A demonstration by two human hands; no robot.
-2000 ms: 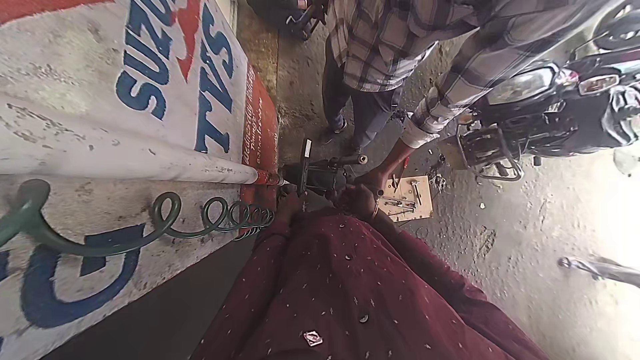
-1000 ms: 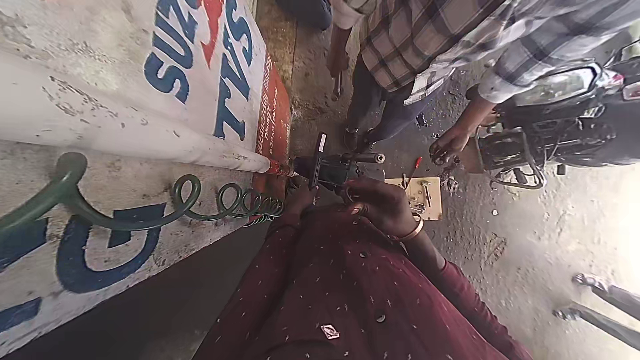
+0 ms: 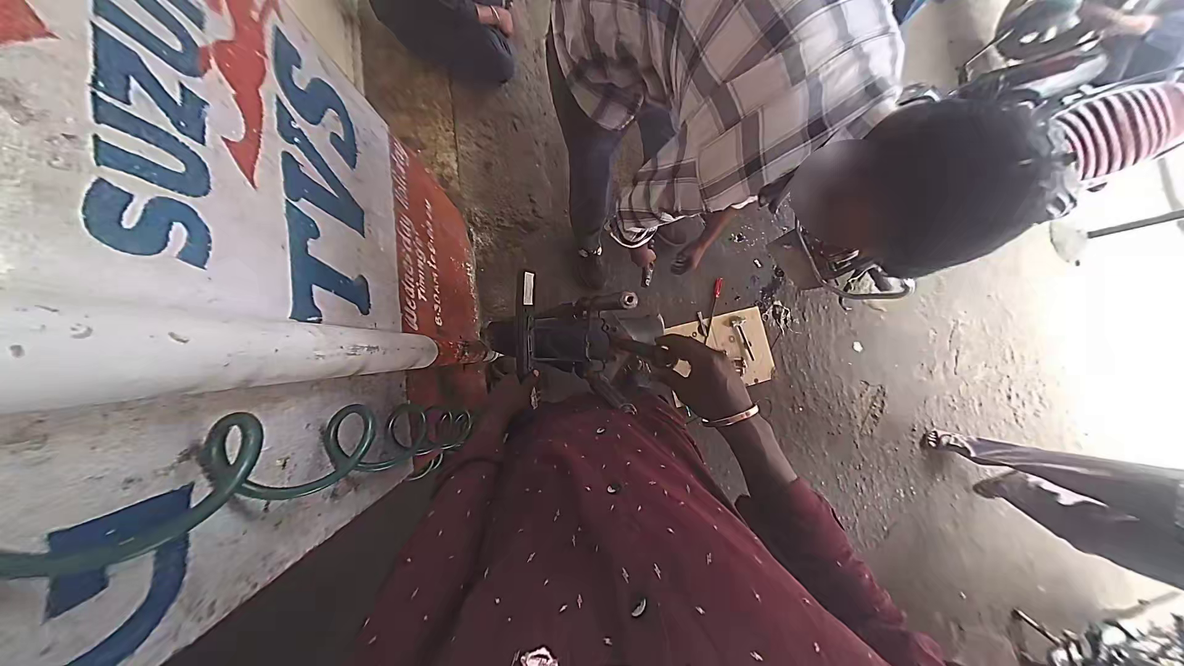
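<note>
In front of my chest stands a dark metal assembly, seemingly a bench vise (image 3: pixel 560 340), with a flat black bar (image 3: pixel 526 319) bearing a white patch upright at its left side. My left hand (image 3: pixel 511 396) is at the lower end of that bar; its fingers are too dark to make out. At the right of the assembly is my right hand (image 3: pixel 708 372), a bangle on its wrist, the fingers bent around or against a dark part (image 3: pixel 645 351) that I cannot name. Beyond it a wooden board (image 3: pixel 760 342) on the ground carries several metal tools and a red-handled screwdriver (image 3: pixel 717 294).
A person in a checked shirt (image 3: pixel 703 83) bends down across from me, a small tool in one hand. A painted wall, a white pole (image 3: pixel 213 351) and a green coiled hose (image 3: pixel 347 439) are on the left. Parked motorcycles and another person's legs (image 3: pixel 1082 481) are on the right.
My right hand has moved right, away from my left hand. The person in the checked shirt has bent lower, the head now in view. One second ago that person's hand was farther right, beside the board.
</note>
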